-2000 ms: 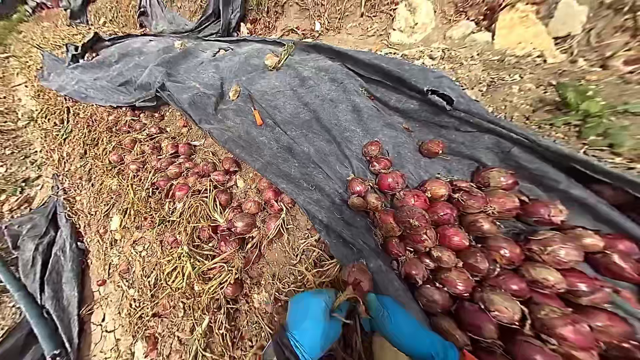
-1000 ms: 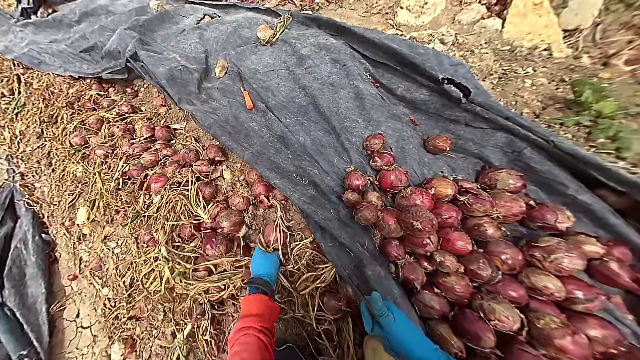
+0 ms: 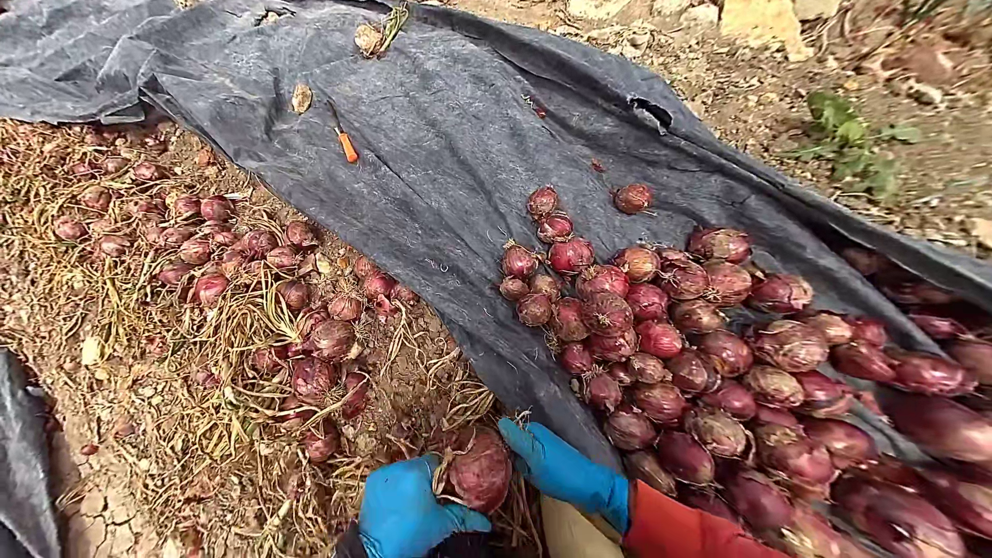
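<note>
My left hand (image 3: 415, 504), in a blue glove, grips a large red onion (image 3: 480, 470) from its left side, low in the middle of the head view. My right hand (image 3: 566, 469), gloved in blue below a red sleeve, is at the onion's upper right with its fingertips close to the bulb; whether it holds something small is unclear. Just right of it, a big heap of red onions (image 3: 659, 337) lies on dark fabric sheeting (image 3: 434, 178). More onions with dry tops (image 3: 329, 341) lie on the soil to the left.
A small tool with an orange handle (image 3: 347, 146) rests on the sheeting, near a pale dried bulb (image 3: 301, 98). Another bulb with a stem (image 3: 369, 39) is at the top. Stones (image 3: 763, 23) and a green weed (image 3: 852, 143) are beyond the sheet's edge.
My left hand, reaching into the onions on the soil one second ago, is now back near my right hand with a large onion in it. My right hand has moved off the sheet's edge toward it.
</note>
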